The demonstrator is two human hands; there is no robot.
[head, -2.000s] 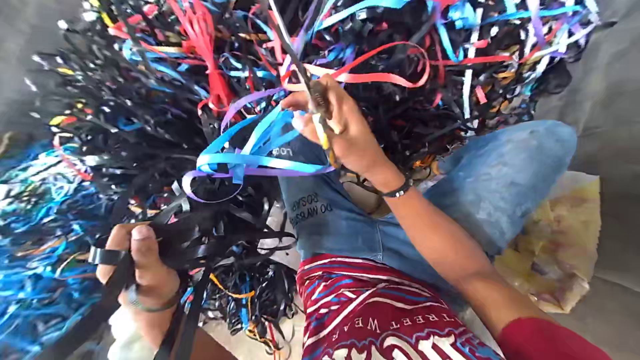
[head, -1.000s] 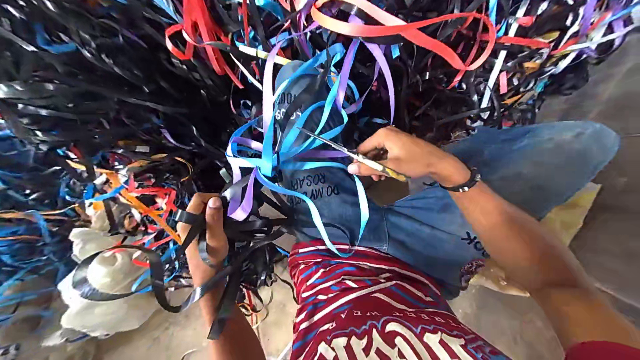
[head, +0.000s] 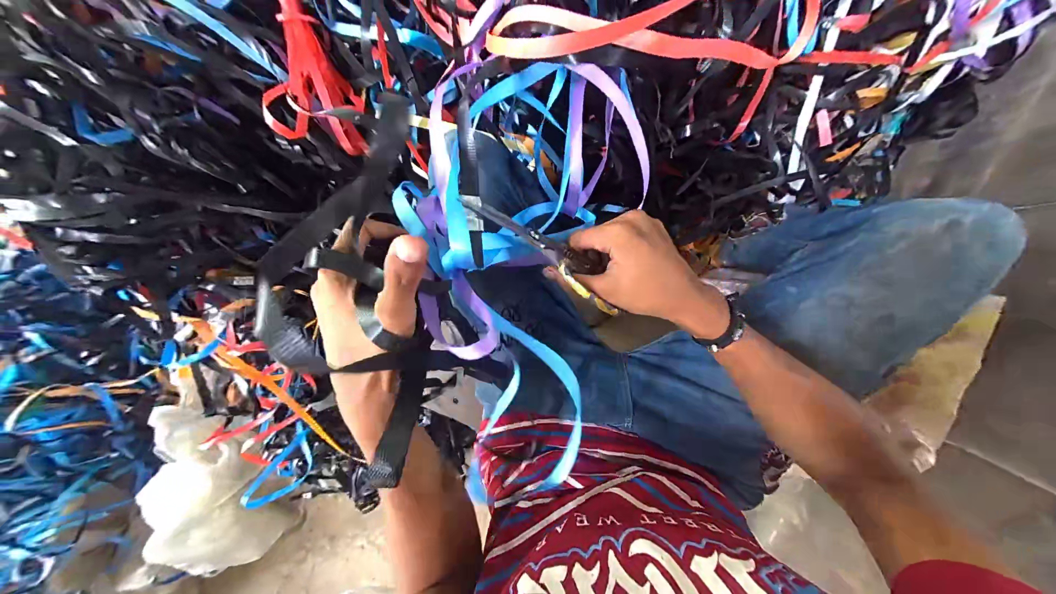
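My left hand (head: 371, 289) has black strapping (head: 396, 412) looped around its fingers and hanging over the wrist; its thumb points up beside the blue ribbons. In my right hand (head: 635, 264) are scissors (head: 569, 260), with blades pointing up and left over a bundle of light blue ribbons (head: 487, 247). Whether the blades are parted is hard to tell. Purple ribbons (head: 474, 330) are mixed into this bundle, which lies over my jeans between the two hands. One blue end trails down onto my shirt.
A large heap of black strips (head: 165, 165) spreads across the back, with a tied red bundle (head: 309, 74) and loose red ribbons (head: 627, 37) on it. Blue strips (head: 58, 445) lie at left beside a white plastic bag (head: 206, 495). Yellowish sheet material (head: 940, 379) lies at right by my knee.
My left hand has moved up from the lower left to beside the blue and purple bundle, black strapping still around it. My right hand stays at the bundle's right with the scissors.
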